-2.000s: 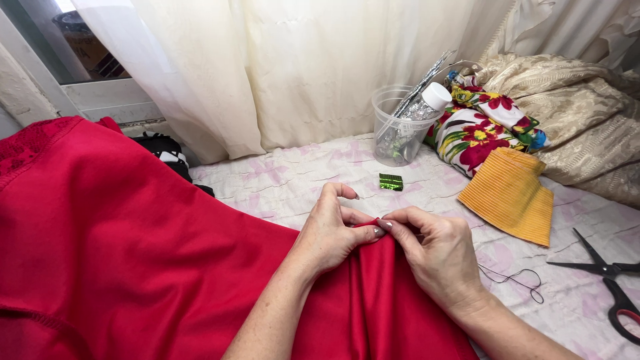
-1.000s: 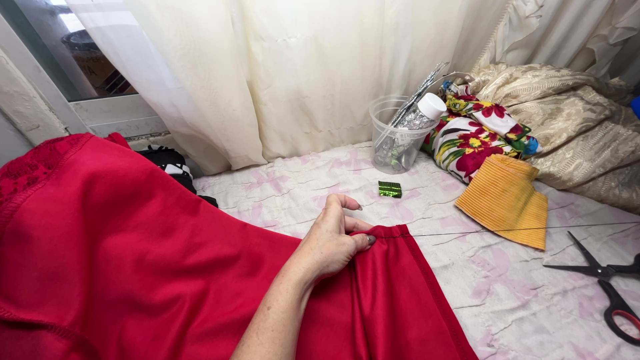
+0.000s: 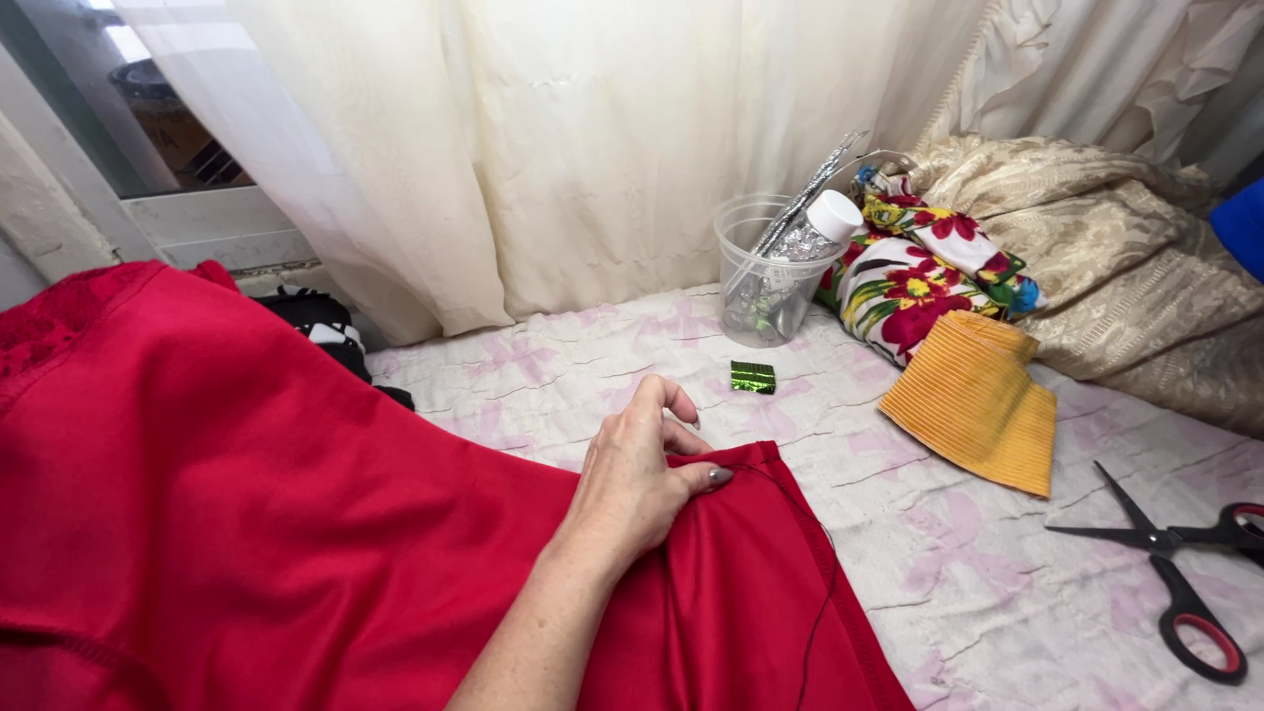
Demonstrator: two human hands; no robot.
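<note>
Red fabric with a lace part at the far left spreads over the left and middle of the view. My left hand pinches its upper hemmed edge between thumb and fingers, near a corner. A dark thread leaves the hem beside my thumb and hangs in a loose curve down over the cloth. My right hand is out of the frame. Black-handled scissors with red inside the loops lie spread apart at the right. A small shiny green packet lies beyond my left hand.
A clear plastic cup holds silver sticks and a white-capped bottle. Beside it are floral fabric, a yellow ribbed cloth piece and a beige lace heap. Cream curtains hang behind; black-and-white cloth is at the left.
My right hand, at the hem two seconds ago, has left the view. The thread, stretched to the right one second ago, now hangs slack over the red fabric. My left hand keeps its hold.
</note>
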